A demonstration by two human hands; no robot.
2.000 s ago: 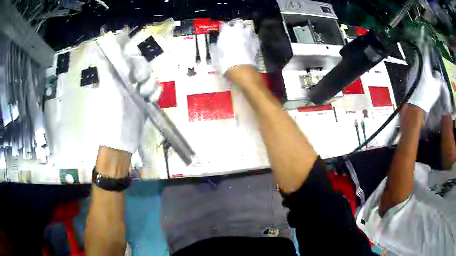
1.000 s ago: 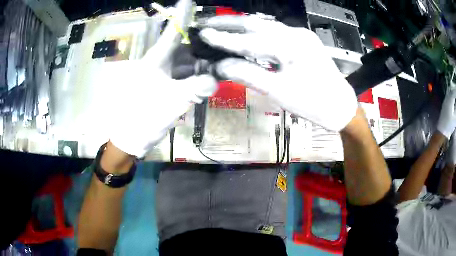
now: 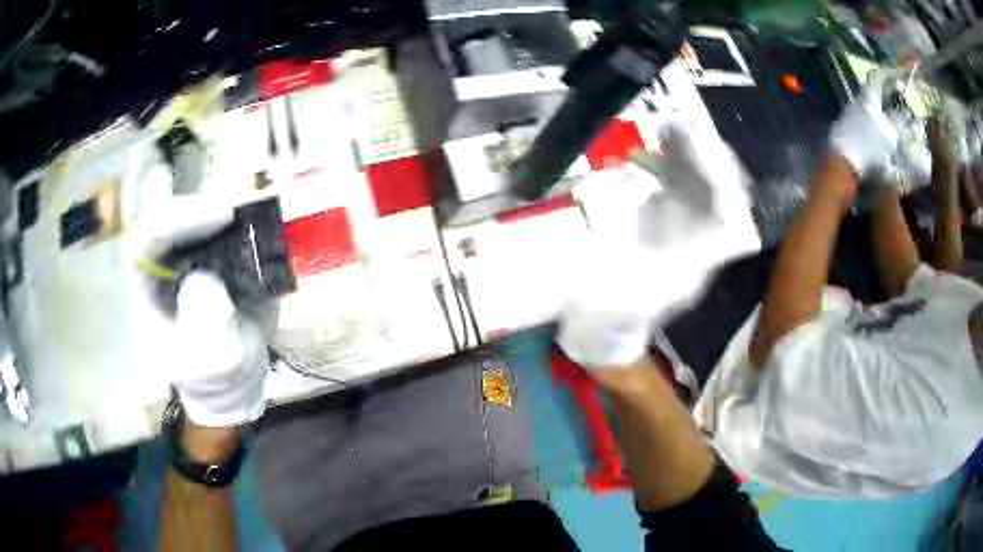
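Note:
My left hand (image 3: 218, 350), in a white glove, is at lower left, closed around a dark grey and black part (image 3: 262, 246). A yellow lead (image 3: 157, 267) shows at the part's left side. Blur hides where the metal strip meets the part. My right hand (image 3: 663, 243), white-gloved and blurred, is raised right of centre with no thing visible in it. A thick black electric screwdriver (image 3: 593, 102) slants just to the left of its fingers, apart from them, over a grey metal fixture (image 3: 507, 151).
White-and-red sheets (image 3: 401, 185) cover the bench. Small flat black pieces (image 3: 79, 221) lie at left. Dark leads (image 3: 458, 307) lie near the front edge. Another person's gloved hand (image 3: 862, 140) and white shirt are at right. A red stool (image 3: 593, 421) stands under the bench edge.
The view has swung to the right. My right hand has left the black part and moved right beside the screwdriver. My left hand stays on the part.

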